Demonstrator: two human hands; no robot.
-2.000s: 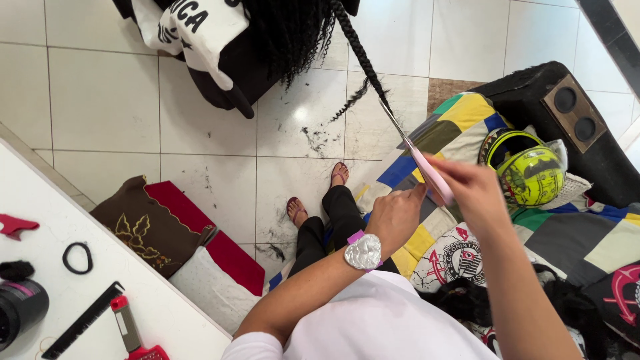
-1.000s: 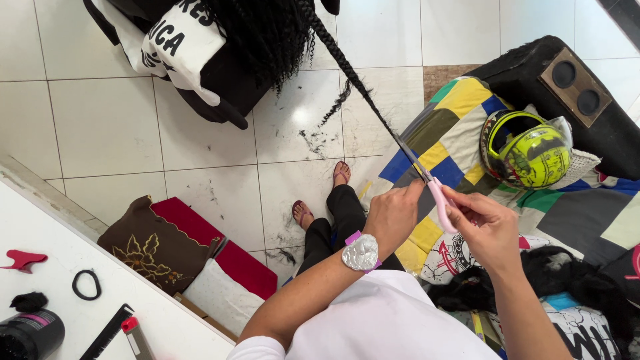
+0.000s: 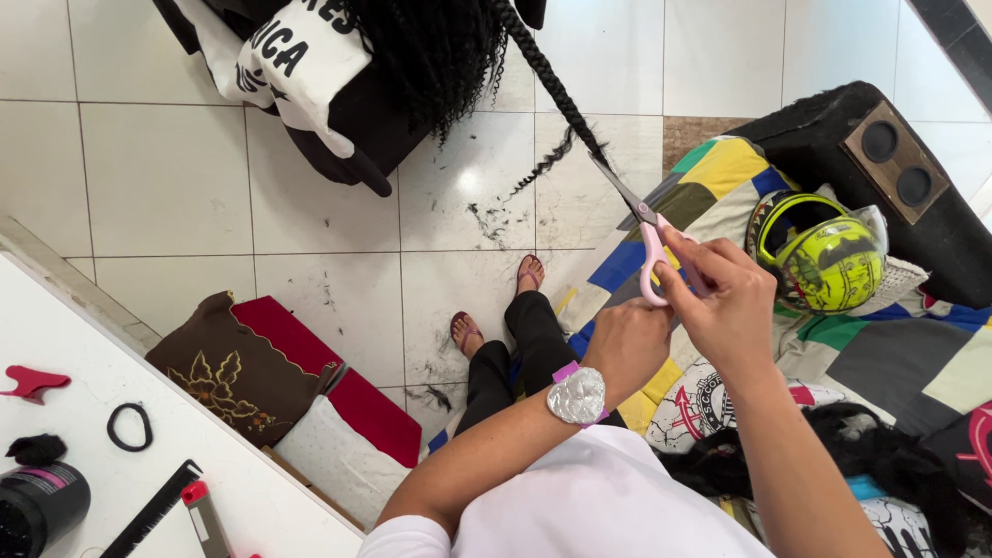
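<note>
My right hand (image 3: 717,291) is closed on the handles of pink-handled scissors (image 3: 653,240), whose blades point up and left to the lower part of a long black braid (image 3: 546,74). The braid runs taut from the mass of black braided hair (image 3: 438,62) at the top, with a loose curly strand (image 3: 546,163) hanging off it. Just below the handles is my left hand (image 3: 632,341), fingers curled; the thin end of the braid seems to run down to it behind the scissors, though its fingertips are hidden. A foil-like heart-shaped piece on a purple band sits on my left wrist.
A white table (image 3: 70,341) at left bears a black comb (image 3: 151,508), a hair tie (image 3: 129,427), a red clip (image 3: 35,384) and a black jar (image 3: 43,504). To the right, a sofa with a patchwork cover (image 3: 860,364) holds a yellow helmet (image 3: 821,252). Hair bits lie on the tiles.
The scissors in my right hand have shifted from lower along the braid's thin end two seconds ago to a steeper angle beside the braid. My left hand has stayed close below them.
</note>
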